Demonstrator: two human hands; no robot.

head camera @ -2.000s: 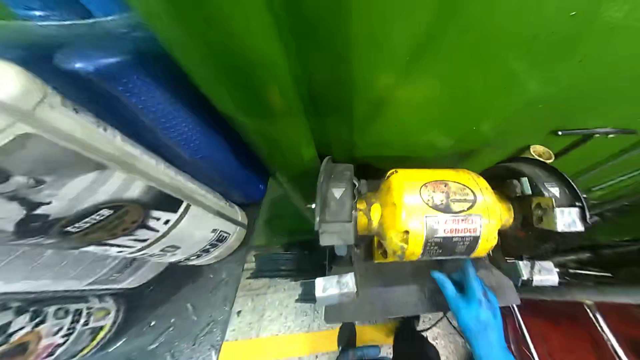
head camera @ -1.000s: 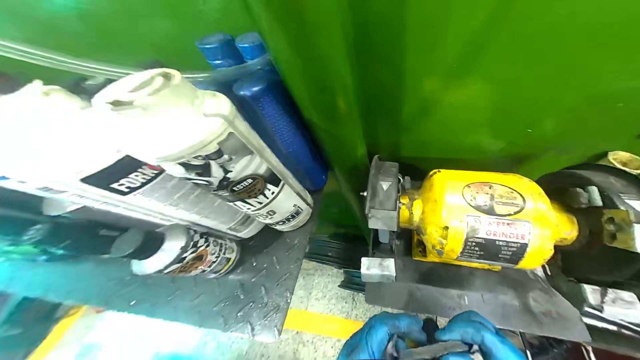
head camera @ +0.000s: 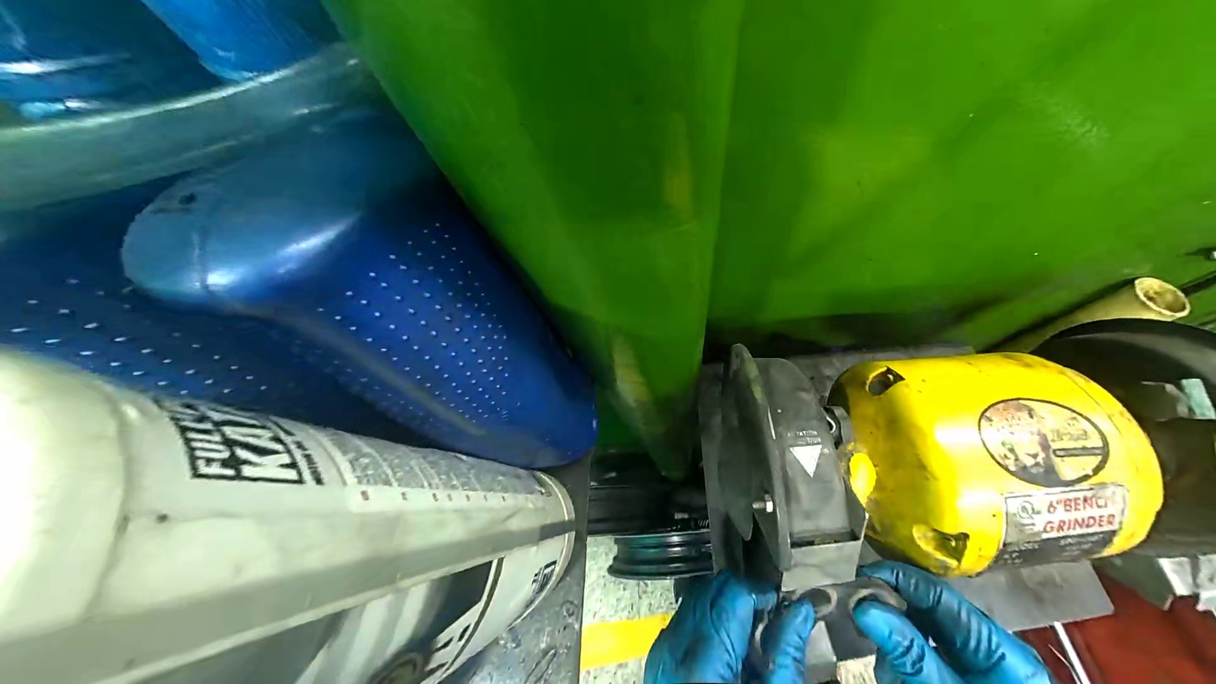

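A yellow bench grinder [head camera: 997, 456] with a grey wheel guard [head camera: 793, 446] stands at the right, against a green panel. Both of my hands wear blue gloves and are at the lower edge of the view, by the tool rest [head camera: 822, 562] below that guard. My left hand [head camera: 722, 632] and my right hand [head camera: 940, 622] hold a small dark grey metal part [head camera: 855, 596] between them, its ends under the fingers. Whether the part touches the wheel or the rest cannot be told. The fingers hide much of it.
Blue plastic containers [head camera: 408, 313] and a large white plastic jug [head camera: 285, 532] with printed labels crowd the left. The green panel [head camera: 912, 161] rises behind the grinder. A cardboard tube [head camera: 1149, 299] stands behind the right wheel. Black grooved pulleys [head camera: 660, 554] lie between jug and grinder.
Two seconds ago one gloved hand was in front of the grinder; one second ago both hands were together below it. Now they hold the part at the left wheel's tool rest. The view has moved closer.
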